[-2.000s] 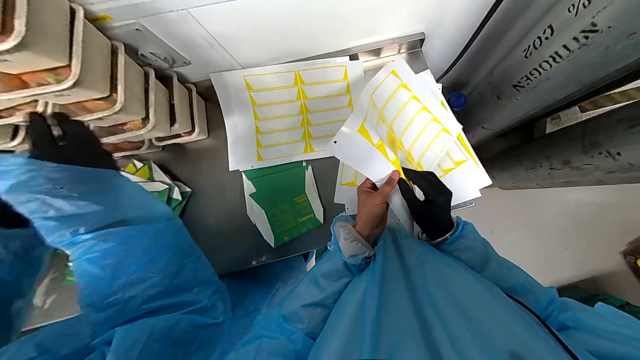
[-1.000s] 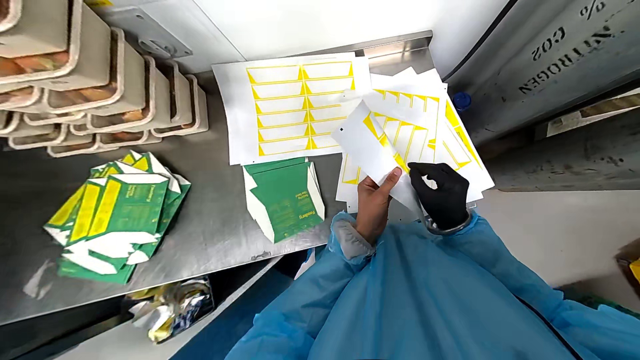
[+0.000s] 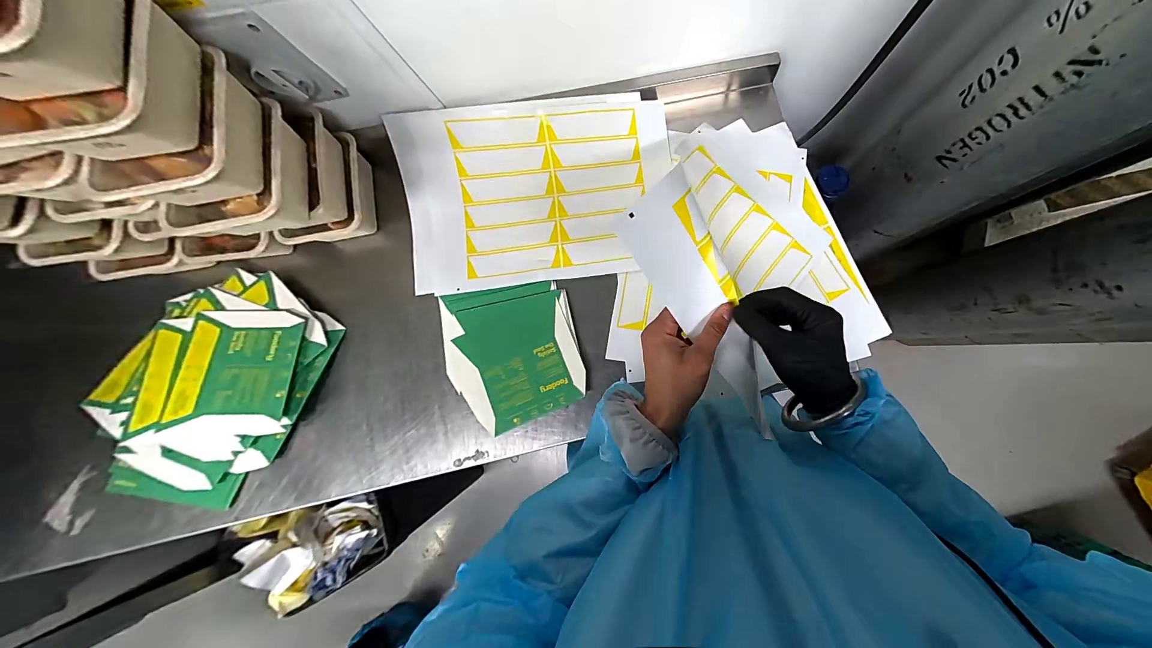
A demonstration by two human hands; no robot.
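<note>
My bare left hand (image 3: 681, 360) pinches the lower edge of a white label sheet (image 3: 673, 245) with yellow-edged labels, between thumb and fingers. My right hand (image 3: 799, 346), in a black glove, has its fingertips closed at the same sheet's edge beside my left thumb; whether a label is between them cannot be told. More label sheets (image 3: 855, 301) lie fanned beneath and behind the hands. A flat label sheet (image 3: 423, 198) lies to the left on the steel table. Just below it rests a small stack of green and white cardboard sleeves (image 3: 517, 355).
A messy pile of green, yellow and white sleeves (image 3: 243, 360) lies on the steel table (image 3: 387, 396) at left. Stacked filled trays (image 3: 243, 171) stand behind it. Gas cylinders (image 3: 900, 180) are at right, with a blue cap (image 3: 832, 180) near the sheets. A bin of waste (image 3: 310, 549) sits below the table edge.
Another person's black-gloved hand and blue sleeve, at the left two seconds ago, have gone from view. My left hand still holds the sheet; my right hand has shifted slightly at its edge.
</note>
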